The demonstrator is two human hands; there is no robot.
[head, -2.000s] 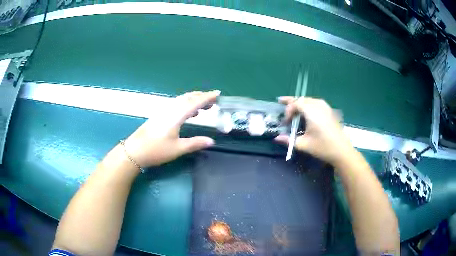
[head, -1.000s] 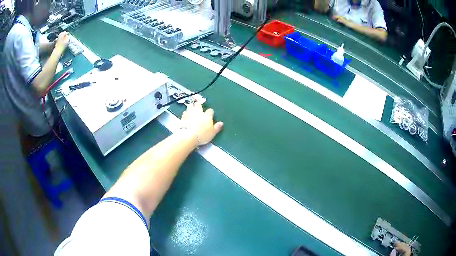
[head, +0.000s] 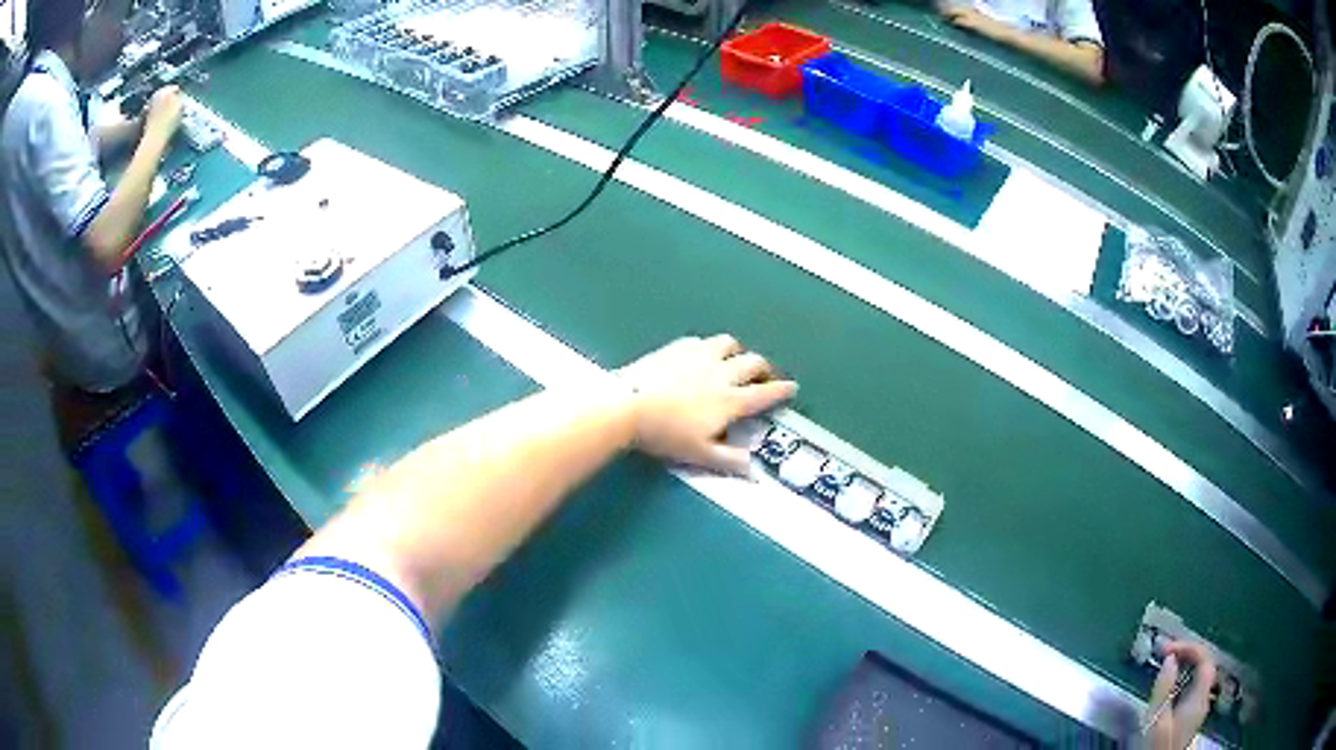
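My left hand [head: 696, 403] is on the left end of a long grey multi-bay part [head: 843, 487], which lies at a slant on the near side of the green belt, beside the pale rail. The part's round openings and pale lobes show; its left end is hidden under my fingers. My right hand [head: 1184, 700], small and cut off near the bottom right, holds a second multi-bay part [head: 1150, 633] over the belt. A thin line at its fingers may be tweezers. The black tray [head: 894, 711] shows partly at the bottom edge, with tiny specks.
A white box [head: 330, 279] with a black cable stands at left. A red bin [head: 774, 59], blue bins [head: 857, 100] and a bag of white rings [head: 1177, 293] are beyond the belt. A person [head: 66, 191] sits at far left; another's arm [head: 1026, 41] shows at the top.
My left hand has come from beside the white box towards the right and nearer, and a multi-bay part now lies under it. My right hand still holds its part. The view has shifted slightly.
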